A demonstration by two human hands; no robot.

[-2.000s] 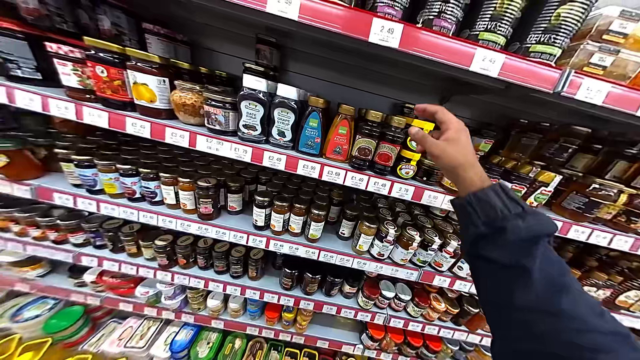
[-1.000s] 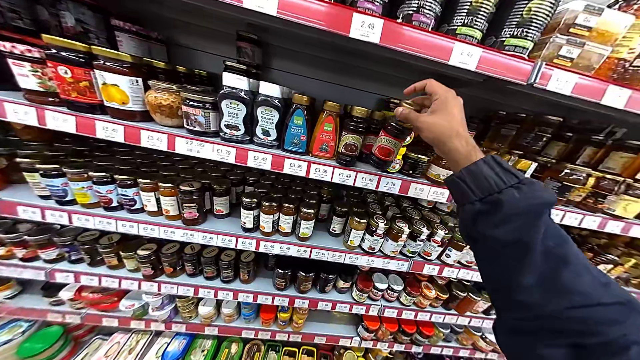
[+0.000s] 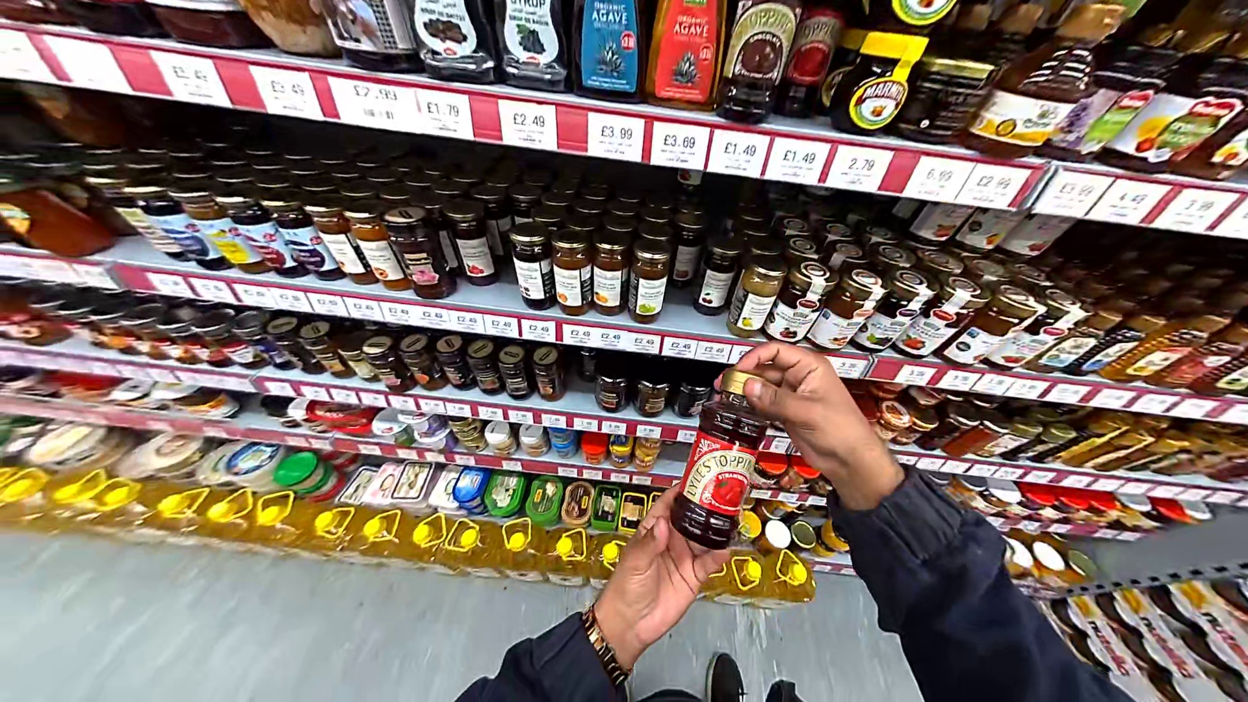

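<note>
A Lyle's strawberry topping bottle [image 3: 720, 480], dark red with a gold cap, is held tilted in front of the lower shelves. My right hand [image 3: 814, 414] grips it at the cap with thumb and fingers. Under its base, my left hand [image 3: 663, 580] supports it, the fingers partly hidden behind the bottle. On the top visible shelf stand a chocolate topping bottle [image 3: 759, 60], another red-labelled topping bottle [image 3: 811, 54], a Marmite jar [image 3: 875, 93] and red agave syrup [image 3: 685, 51].
Jam jars [image 3: 648, 281] fill the shelf behind my hands, with price labels along the shelf edge [image 3: 624, 336]. Large yellow-capped oil bottles [image 3: 390, 536] line the floor [image 3: 244, 624] below. Packaged goods [image 3: 1150, 634] lie at the lower right.
My right hand has brought the strawberry topping bottle down from the top shelf, where it held it a second ago. My left hand has come into view beneath it. The view has tilted down.
</note>
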